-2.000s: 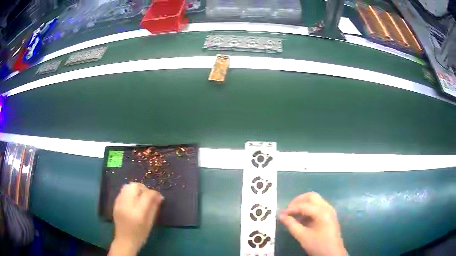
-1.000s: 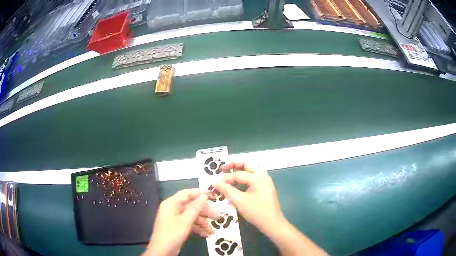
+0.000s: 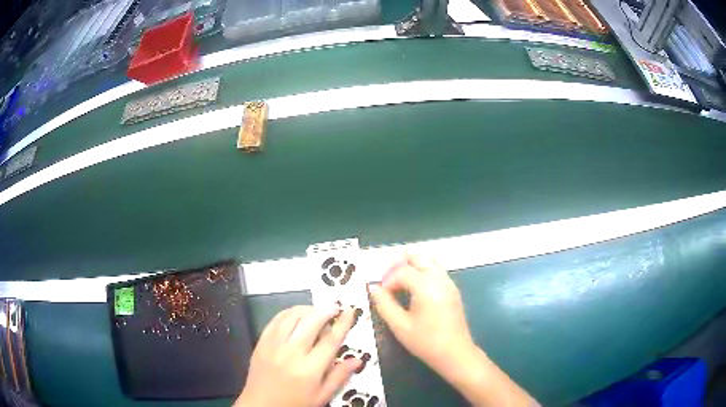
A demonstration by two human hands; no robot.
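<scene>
A white four-position fixture (image 3: 338, 272) lies lengthwise before me, its round dark cutouts partly covered by my left hand (image 3: 302, 354). My left fingertips rest on the fixture around its second cutout; whether they hold a ring is hidden. My right hand (image 3: 426, 308) is just right of the fixture, thumb and finger close together; a faint orange-brown trace shows below the fingertips, too small to identify. A black parts tray (image 3: 179, 366) with a green label lies left, holding scattered copper rings (image 3: 175, 300).
Across the green surface are a brass-coloured block (image 3: 252, 127), grey fixtures (image 3: 172, 101), another grey fixture (image 3: 569, 63), a red bin (image 3: 163, 52) and a copper-striped tray (image 3: 549, 14). A blue object (image 3: 657, 383) is at lower right, copper-striped material (image 3: 13, 350) at left edge.
My right hand has moved off the fixture to its right side. My left hand has moved onto the second cutout. The grey fixtures on the far lane have shifted left. Earlier, my left hand was over the tray.
</scene>
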